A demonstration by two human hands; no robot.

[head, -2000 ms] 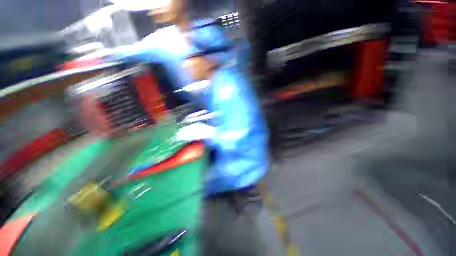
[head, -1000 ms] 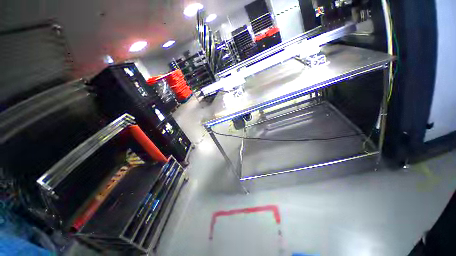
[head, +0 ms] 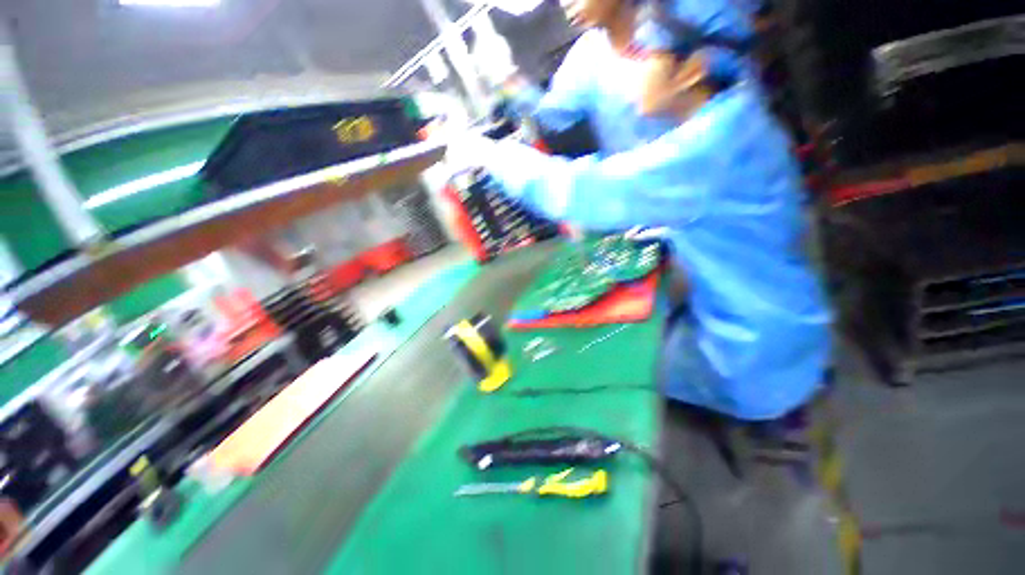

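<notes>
Neither of my hands is in view. On the green bench mat (head: 427, 519) nearest me lies a black electric screwdriver (head: 542, 449) with a black cord running over the bench edge. A yellow-handled screwdriver (head: 573, 484) lies beside it, its thin shaft pointing left. Farther along stands a black and yellow reel (head: 481, 350). Small pale wire pieces (head: 537, 348) lie near it. Beyond, a green circuit board (head: 590, 273) rests on a red-orange sheet (head: 613, 308). The view is somewhat blurred.
A worker in a blue smock (head: 742, 247) is at the bench's right side, arms reaching left; another person is partly hidden behind. A dark strip (head: 337, 449) runs along the bench, with an orange sheet (head: 281, 418) across it. A black tote (head: 315, 137) sits on the overhead shelf.
The view has swung from a metal table and open floor back to the bench. The smocked worker, seen two seconds ago with hands low near the board, now reaches up and left.
</notes>
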